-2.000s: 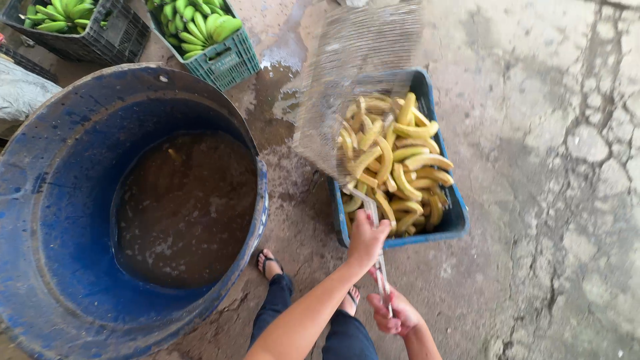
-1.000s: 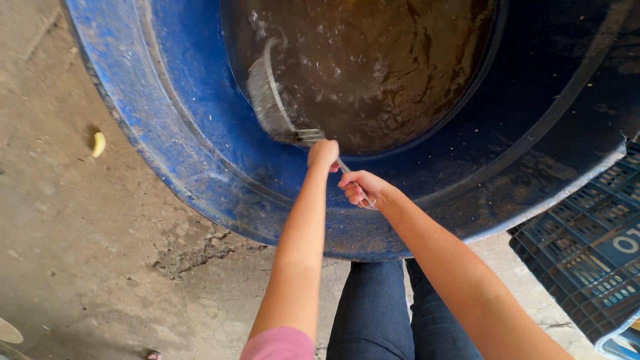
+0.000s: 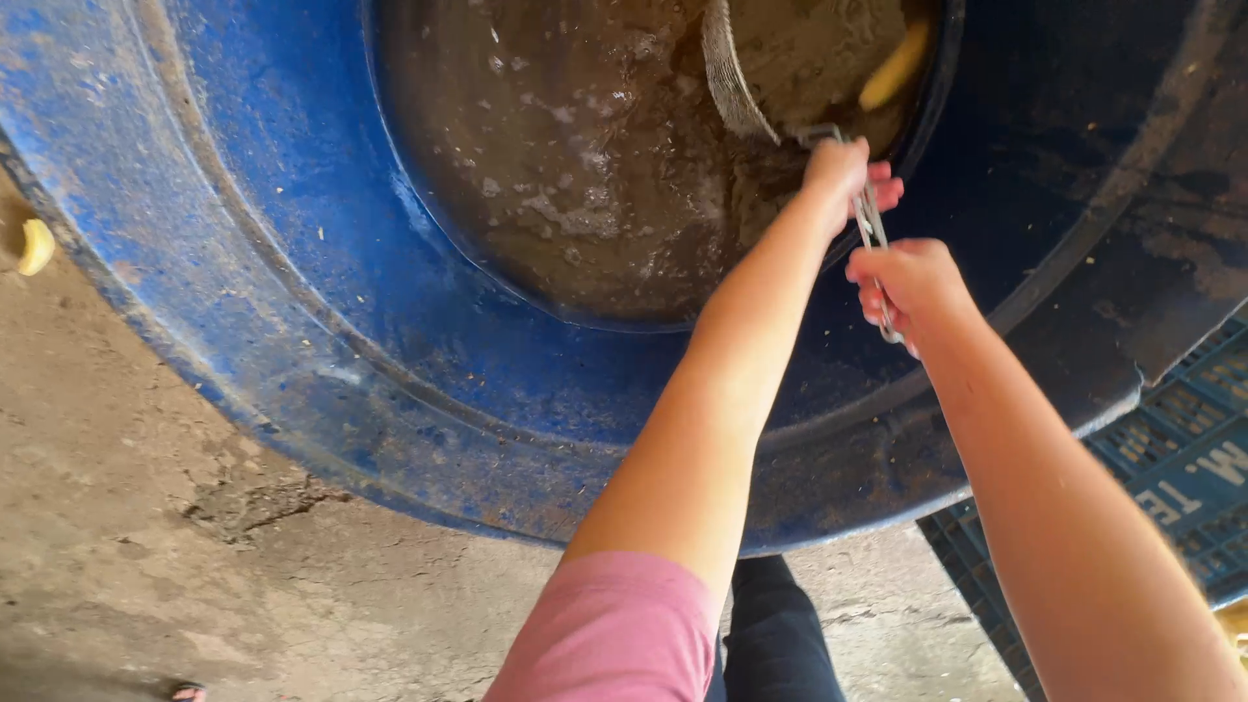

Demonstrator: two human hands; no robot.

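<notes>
My left hand (image 3: 840, 185) grips the upper part of a metal handle (image 3: 870, 222), close to the strainer end. Lower on the same handle, near its looped end, my right hand (image 3: 912, 283) is closed. The handle belongs to a wire mesh skimmer (image 3: 733, 83), which is partly sunk in murky brown water (image 3: 585, 175); the rest of it is hidden under the surface or out of frame. To the right of the mesh a yellow banana (image 3: 895, 68) lies in the water. All this is inside a large round blue tub (image 3: 322, 380).
The tub's rim curves close in front of my legs. A dark blue-green plastic crate (image 3: 1185, 487) with lettering stands at the right, beside the tub. A banana piece (image 3: 37, 247) lies on the cracked concrete floor (image 3: 127, 507) at the left. Part of a foot shows at the bottom left.
The skimmer was over a crate of yellow bananas, then at the left in the tub's water; now it is farther right in that water. Both hands still hold the handle. The view has swung to the tub.
</notes>
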